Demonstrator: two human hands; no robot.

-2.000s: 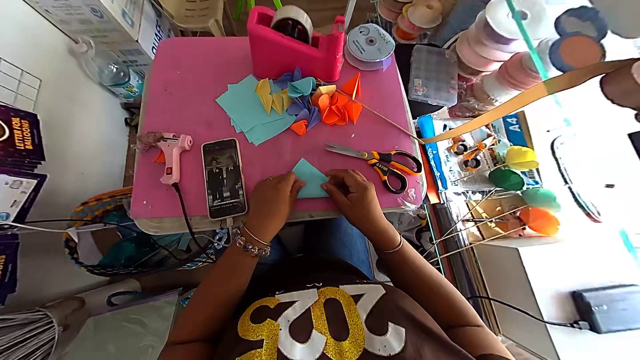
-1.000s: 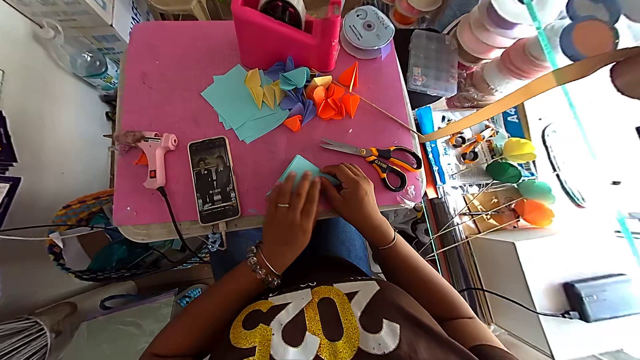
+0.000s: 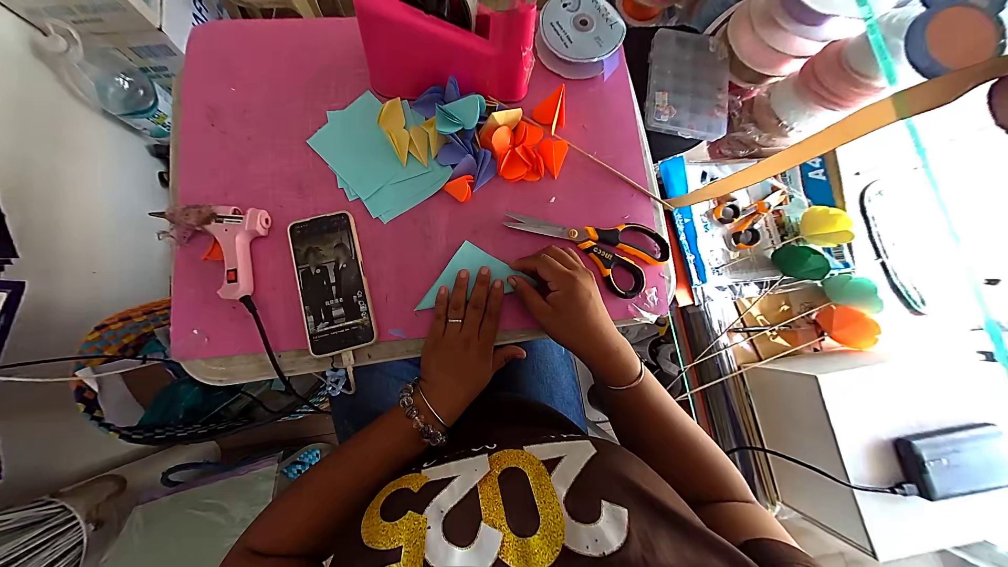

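Note:
A light-blue paper sheet folded into a triangle lies on the pink tabletop near its front edge. My left hand lies flat, its fingertips pressing on the paper's lower part. At the paper's right corner my right hand rests with curled fingers, thumb and index finger on the corner. Scissors with black and orange handles lie with blades apart just beyond my right hand. Behind the triangle are a stack of light-blue sheets and folded paper petals in orange, purple and yellow.
A smartphone with a cable and a pink hot glue gun lie to the left. A pink tape dispenser and a ribbon spool stand at the back. Paper tulips on sticks are right of the table.
The paper was held between both hands two seconds ago; my left hand then moved over it and now lies flat lower down, leaving more of the triangle showing. The view has moved nearer the table.

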